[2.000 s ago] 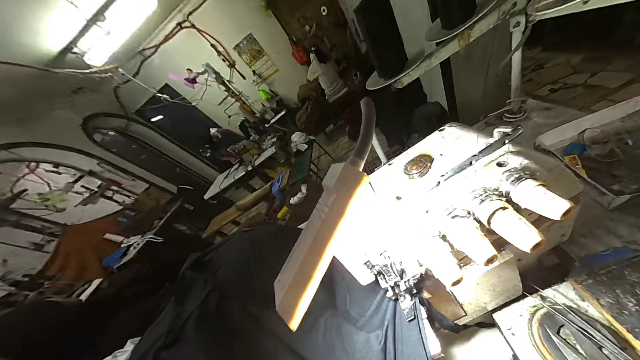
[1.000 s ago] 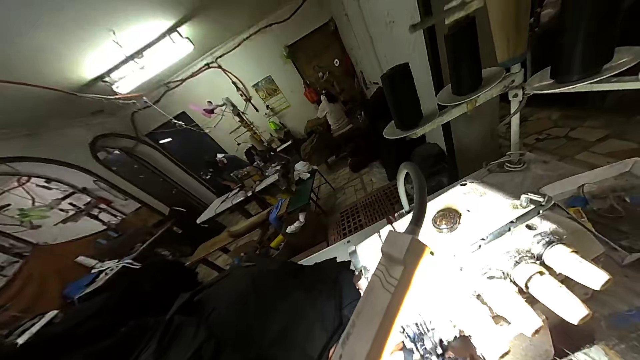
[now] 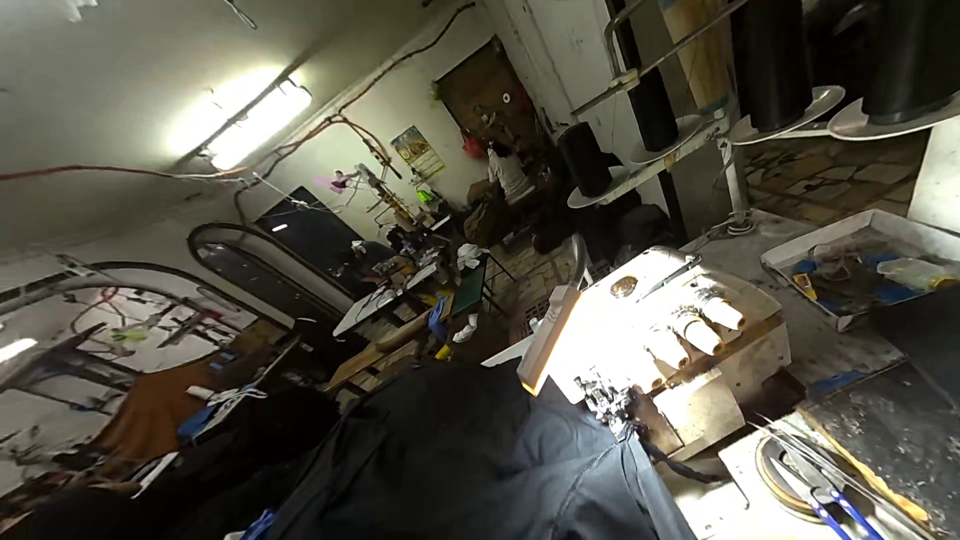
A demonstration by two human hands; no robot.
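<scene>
Neither my left hand nor my right hand shows. Dark fabric (image 3: 450, 450) with a stitched seam spreads across the lower middle and reaches the needle and presser foot area (image 3: 609, 401) of an overlock sewing machine (image 3: 724, 367). A lit lamp (image 3: 551, 337) on a bent neck stands at the machine's left side, its glare whitening the machine's face. Several pale tension knobs (image 3: 699, 334) stick out at the front. Blue-handled scissors (image 3: 817, 491) lie at the lower right, over a round ring-shaped object whose kind I cannot tell.
Black thread cones (image 3: 585, 159) stand on a rack above the machine. A white tray (image 3: 847, 319) with small items sits at the right. Farther back are another worktable (image 3: 386, 300), a wooden bench (image 3: 367, 364) and a seated person (image 3: 510, 176). Dark cloth is heaped at lower left.
The view has shifted noticeably. More of the dark fabric and the scissors show now than one second ago.
</scene>
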